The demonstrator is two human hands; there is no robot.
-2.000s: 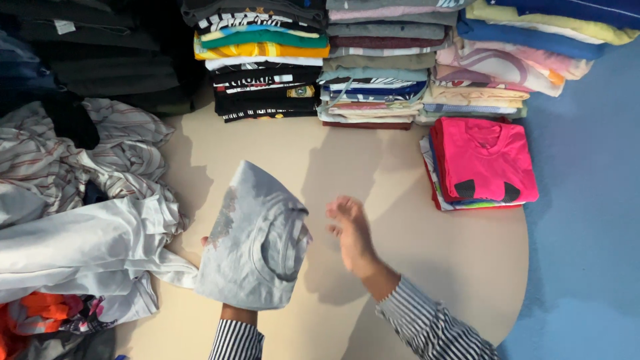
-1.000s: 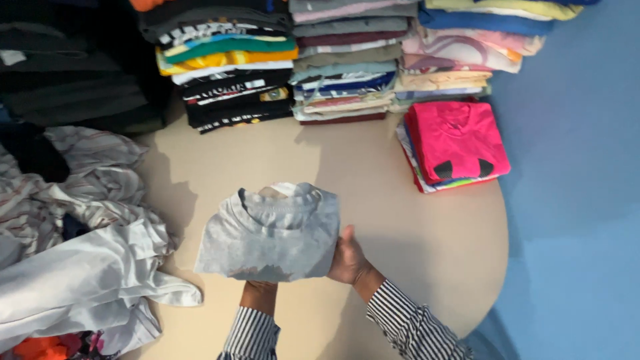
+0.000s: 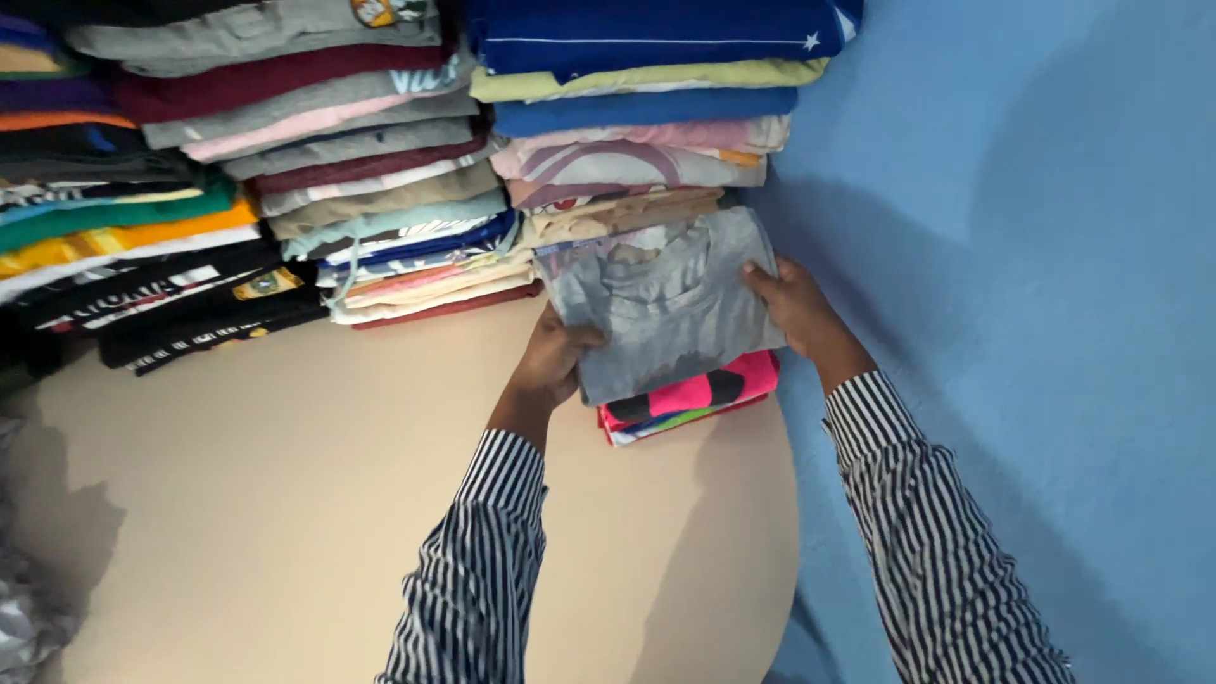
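Observation:
A folded grey T-shirt (image 3: 674, 313) is held between both hands, its neckline facing up and away. My left hand (image 3: 553, 356) grips its left edge with the thumb on top. At its right edge, my right hand (image 3: 793, 302) pinches the cloth between thumb and fingers. Directly beneath or just above which the shirt hangs is a short pile topped by a folded pink garment (image 3: 684, 391) with dark patches; most of that pile is hidden. Whether the shirt rests on the pile cannot be told.
Tall stacks of folded clothes stand along the back: mixed dark ones (image 3: 190, 285), grey and maroon ones (image 3: 380, 171), and blue and pink ones (image 3: 646, 104). A beige table (image 3: 380, 494) has a rounded right edge beside a blue wall (image 3: 1026, 247). Crumpled pale cloth (image 3: 28, 608) lies far left.
Both hands have carried the grey shirt from the middle of the table to the pink-topped pile at the right. The view has shifted right. My left hand now grips the shirt's side.

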